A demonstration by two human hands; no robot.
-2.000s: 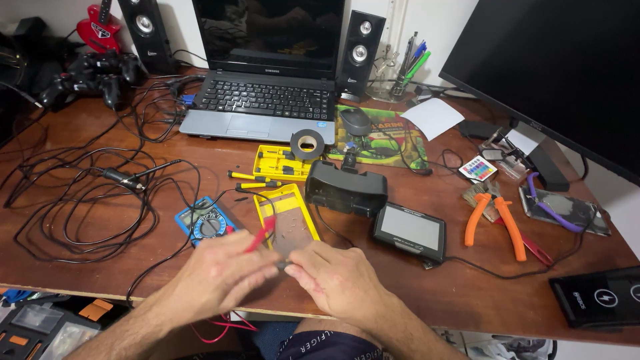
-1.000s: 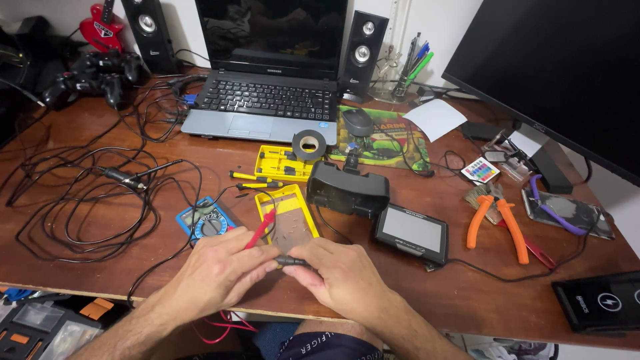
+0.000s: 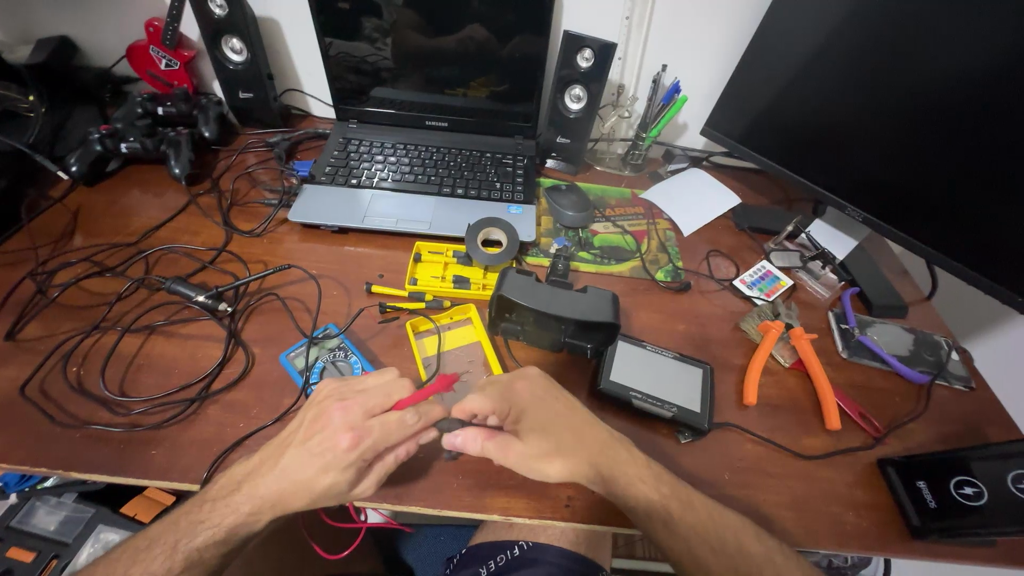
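Note:
Near the desk's front edge, my left hand [image 3: 368,436] holds a red multimeter probe [image 3: 428,391], its handle slanting up to the right between the fingers. My right hand [image 3: 532,428] pinches a small dark part [image 3: 454,426] between thumb and fingers, close against the left fingertips; its exact kind cannot be told. A blue digital multimeter [image 3: 326,358] lies just behind the left hand, partly covered by it. Behind both hands sits a yellow case lid [image 3: 453,340] with small screws in it. A GPS unit [image 3: 656,380] lies right of it, beside a black plastic housing [image 3: 554,312].
A yellow screwdriver case [image 3: 452,272] carries a roll of black tape [image 3: 491,241]. Coiled black cable [image 3: 128,360] spreads at left. Orange-handled pliers [image 3: 792,368] and a phone [image 3: 904,349] lie at right. A laptop [image 3: 416,172] and a monitor [image 3: 888,120] stand behind.
The longer dark piece seen pointing right from my right hand one second ago is now mostly hidden by the fingers. Both hands remain close together, and the red probe stays in my left hand.

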